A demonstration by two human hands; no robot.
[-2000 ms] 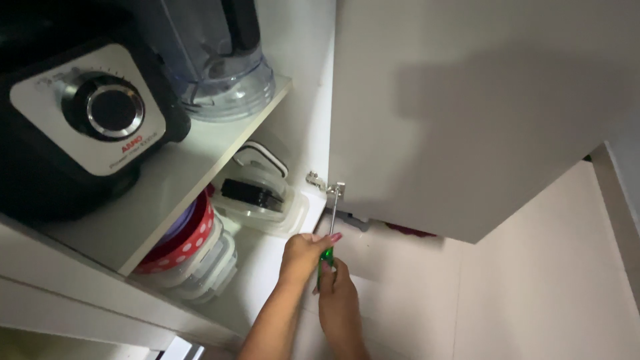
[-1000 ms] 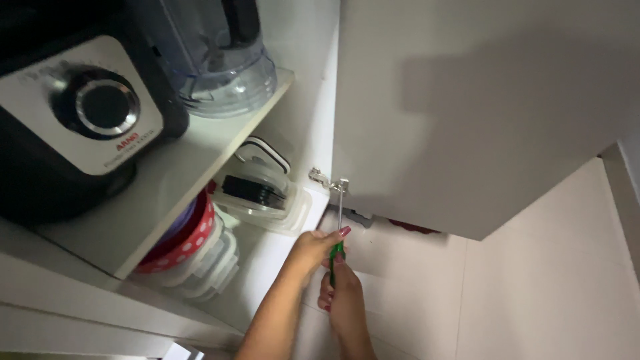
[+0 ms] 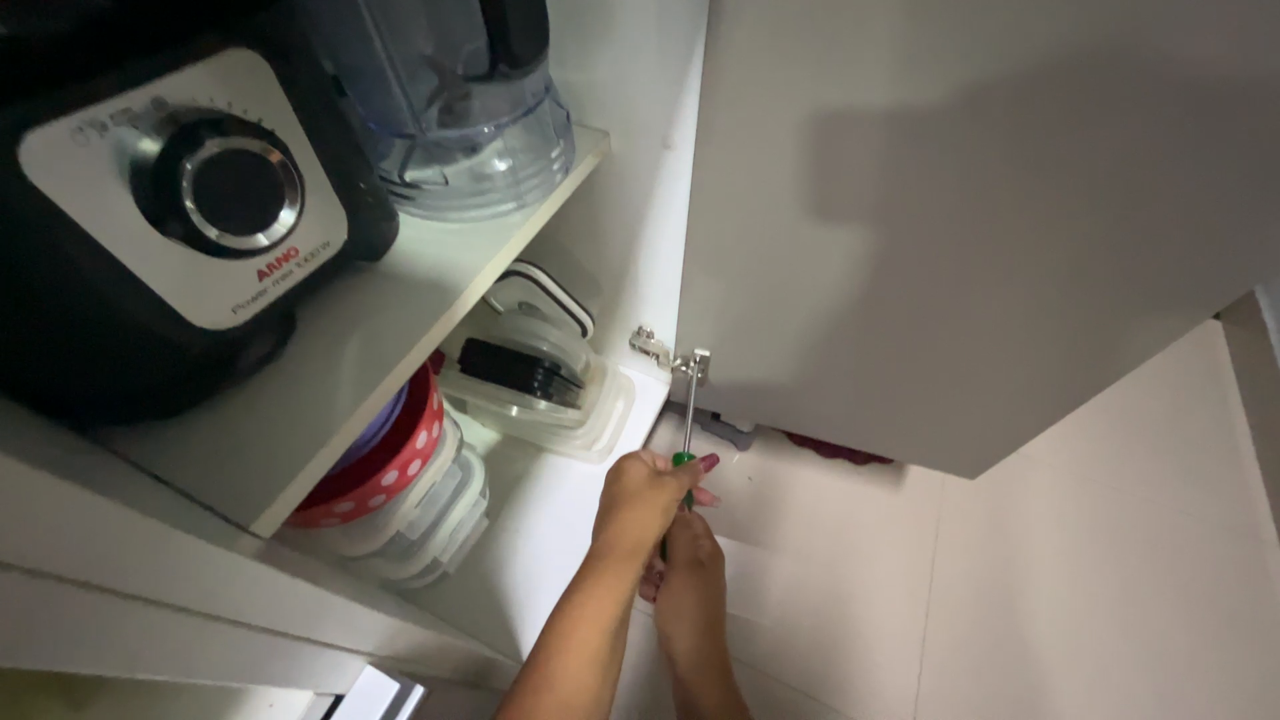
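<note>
A screwdriver (image 3: 690, 418) with a green handle stands nearly upright in the view, its metal shaft reaching a metal cabinet hinge (image 3: 700, 364) at the lower corner of a grey cabinet door (image 3: 860, 260). My left hand (image 3: 645, 500) grips the upper part of the handle, close to the shaft. Just below it, my right hand (image 3: 692, 560) is closed around the handle's lower part. The hinge links the door to the white side wall (image 3: 660, 240) of the cabinet. The exact meeting of tip and screw is too small to tell.
On the cabinet shelf (image 3: 440, 340) stand a black and silver Arno appliance base (image 3: 190, 190) and a clear plastic jug (image 3: 470, 140). Below are a red polka-dot bowl (image 3: 385, 480) and clear plastic containers (image 3: 590, 420). A grey object (image 3: 715, 425) lies on the floor beneath the door.
Both hands stay on the screwdriver at the hinge. My right hand's fingers have shifted around the handle since the earliest frame.
</note>
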